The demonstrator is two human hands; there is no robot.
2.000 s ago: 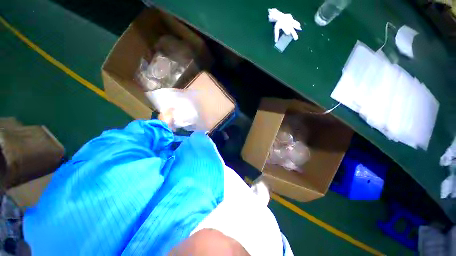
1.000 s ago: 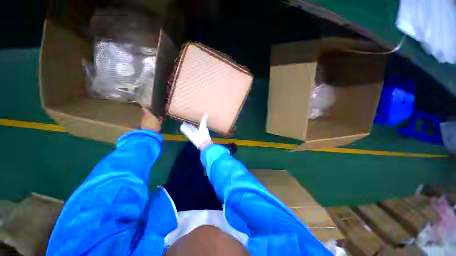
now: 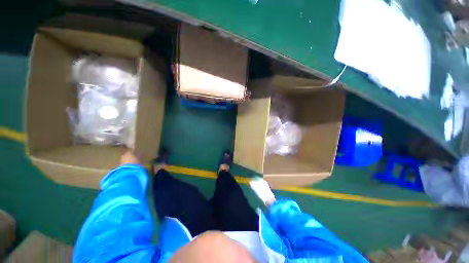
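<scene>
A large open carton (image 3: pixel 64 167) stands at left with clear-wrapped round bagged fans (image 3: pixel 105 110) inside. My left hand (image 3: pixel 129 158), bare, is at its near rim; its fingers are too blurred to tell their grip. A second open carton (image 3: pixel 303 179) stands at right with fewer bagged fans (image 3: pixel 284 136). My right hand (image 3: pixel 262 191), in a white glove, is by its near left corner, fingers extended, with nothing seen in it.
Between the cartons, a brown box-like seat (image 3: pixel 211 61) on a blue base is partly under the green bench (image 3: pixel 288 33). Bubble bags (image 3: pixel 385 49) lie on the bench. A blue stool (image 3: pixel 362 146) stands right of the cartons. My feet are near the yellow floor line.
The view has shifted and shows more bench. The box-like seat now sits farther back, towards the bench. My right hand has moved from the seat's near edge to the right carton; my left stays by the left carton.
</scene>
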